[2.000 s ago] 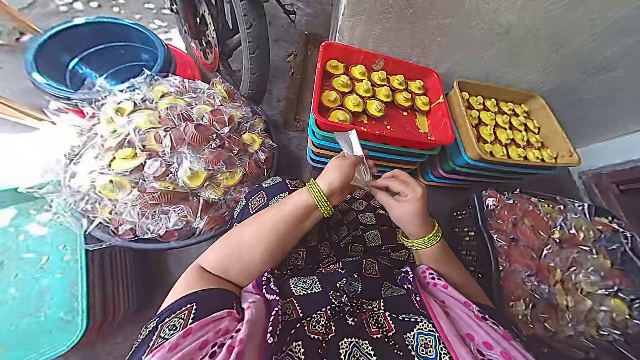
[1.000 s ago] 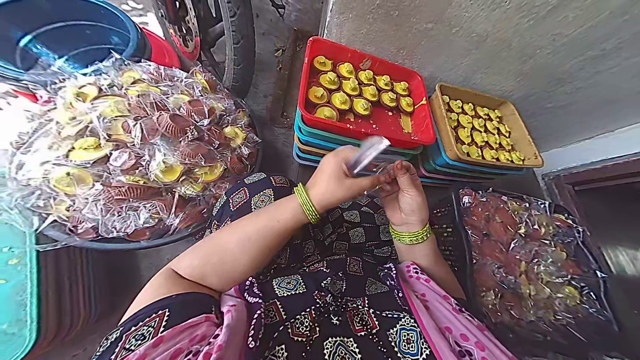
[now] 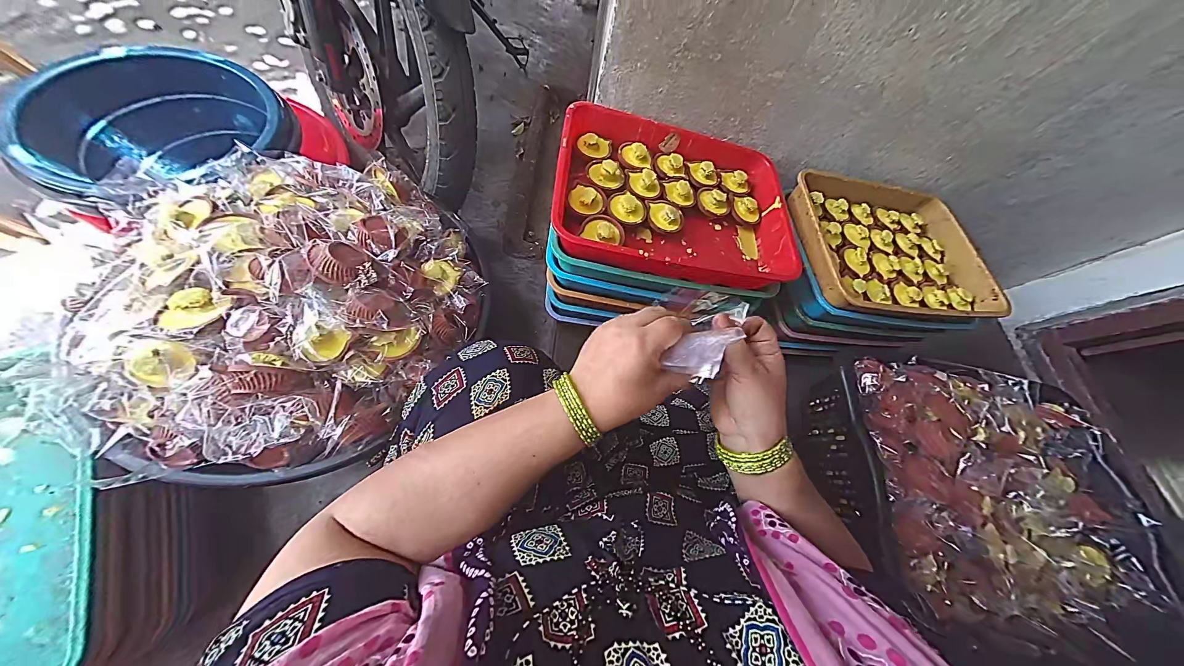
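Both hands are raised over my lap, close together, pinching a clear plastic bag (image 3: 705,348). My left hand (image 3: 631,363) holds its left side and my right hand (image 3: 751,384) its right edge; whether anything is inside the bag cannot be told. Just beyond them, a red plastic tray (image 3: 689,257) with several brown cups filled in yellow tops a stack of trays. To its right, a tan tray (image 3: 962,250) bears more yellow-filled cups. At the left, a wide dark basin (image 3: 268,476) is heaped with cups in clear plastic (image 3: 342,264).
A black crate (image 3: 856,444) of plastic-wrapped brown and yellow pieces stands at the right. A blue tub (image 3: 176,111) is at the upper left beside a motorcycle wheel (image 3: 444,102). A green tray (image 3: 42,546) lies at the lower left. A grey wall (image 3: 879,92) rises behind the trays.
The plastic between my hands, narrow and upright two seconds ago, now shows wider and lies between the fingers of both hands. The trays and their cups look unchanged.
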